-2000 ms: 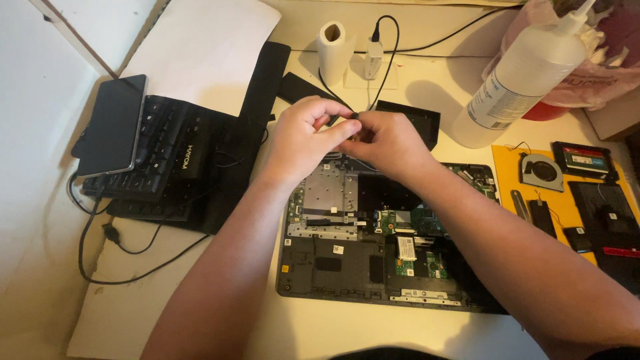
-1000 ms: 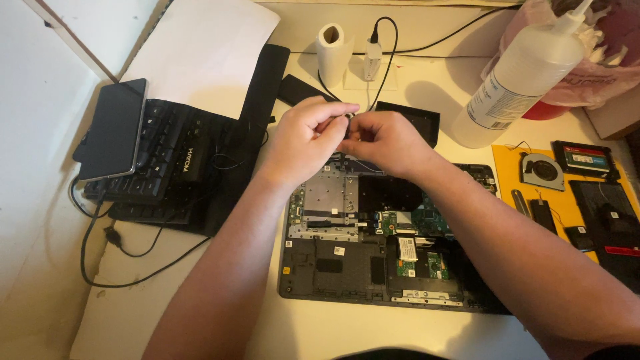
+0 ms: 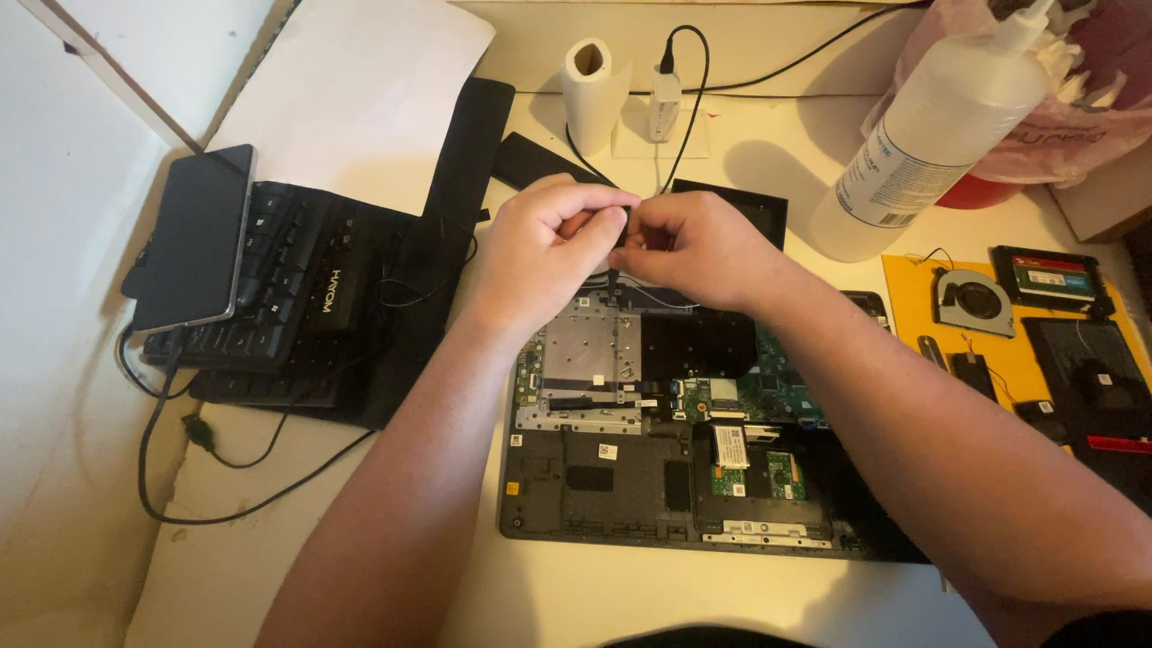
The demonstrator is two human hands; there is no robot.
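Note:
An opened laptop chassis (image 3: pixel 621 468) lies on the white table, its circuit boards and metal frame exposed. Over its far edge, my left hand (image 3: pixel 549 252) and my right hand (image 3: pixel 693 247) meet, fingertips almost touching. Both seem to pinch a small dark piece between them, mostly hidden by the fingers; what it is, I cannot tell. Thin cables (image 3: pixel 652 292) run from below the fingers along the chassis's far edge. A small white-labelled module (image 3: pixel 731 446) sits in the lower middle of the chassis. My right forearm covers part of its right side.
Left are stacked black keyboards (image 3: pixel 270 288) with a smartphone (image 3: pixel 193 238) on top. Behind stand a paper roll (image 3: pixel 594 99), a white adapter (image 3: pixel 664 108) with a black cable and a plastic bottle (image 3: pixel 927 135). At right, a yellow sheet (image 3: pixel 909 288) bears a cooling fan (image 3: pixel 972 301) and other parts.
The fingers have shifted slightly against each other, and my left index finger has changed its bend. Both hands stay over the chassis's far edge.

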